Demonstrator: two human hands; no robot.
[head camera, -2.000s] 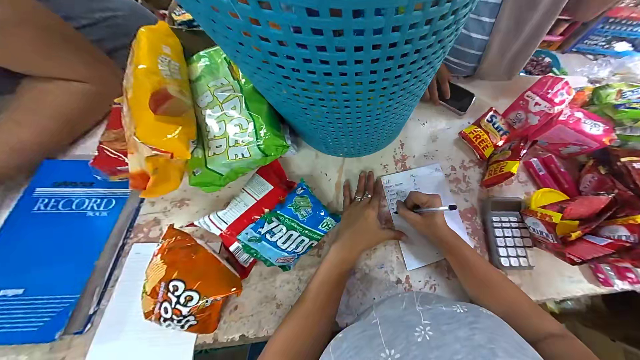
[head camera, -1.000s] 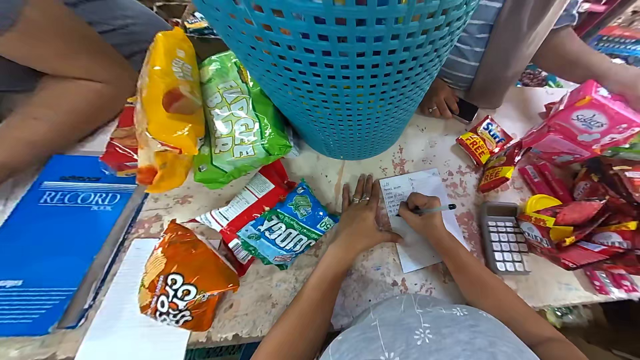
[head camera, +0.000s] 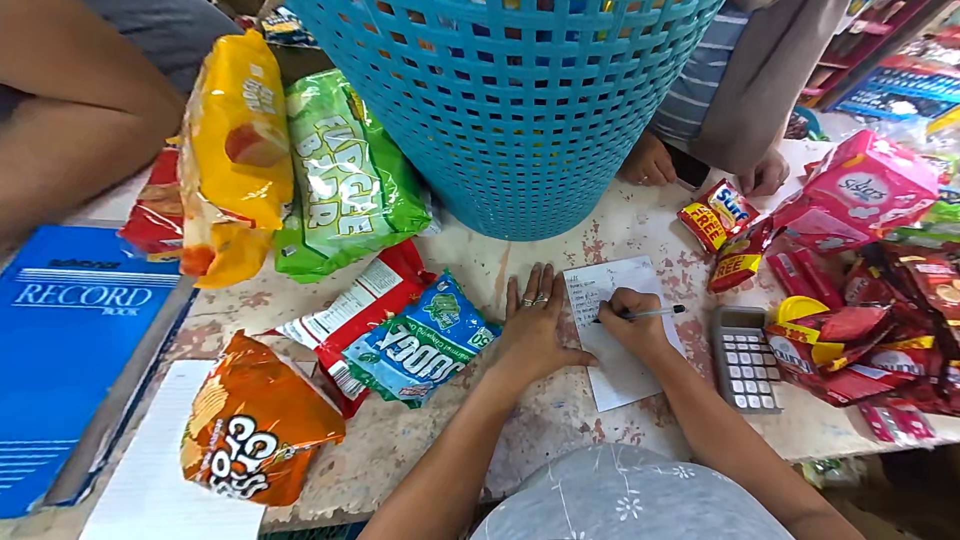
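My right hand (head camera: 634, 322) holds a pen (head camera: 656, 310) with its tip on a small sheet of paper (head camera: 626, 375) that bears handwritten lines. Flat on the worn table, fingers spread, my left hand (head camera: 536, 330) has rings on it, and its thumb reaches the left edge of the sheet. Beside that hand lies a blue-green candy bag (head camera: 420, 341), partly over a red and white packet (head camera: 352, 307). A grey calculator (head camera: 746, 360) is right of the paper.
A tall teal plastic basket (head camera: 517, 127) stands beyond my hands. Snack bags, including a green one (head camera: 337, 172) and an orange one (head camera: 259, 420), and a blue record book (head camera: 82, 360) are left. Red sachets (head camera: 847, 345) and a pink pack (head camera: 862, 187) are right. Another person's hand (head camera: 649, 161) rests near a phone (head camera: 688, 166).
My right hand stays at the paper with the pen. On the right, the other person's arm that reached over the pink pack has drawn back beside the phone.
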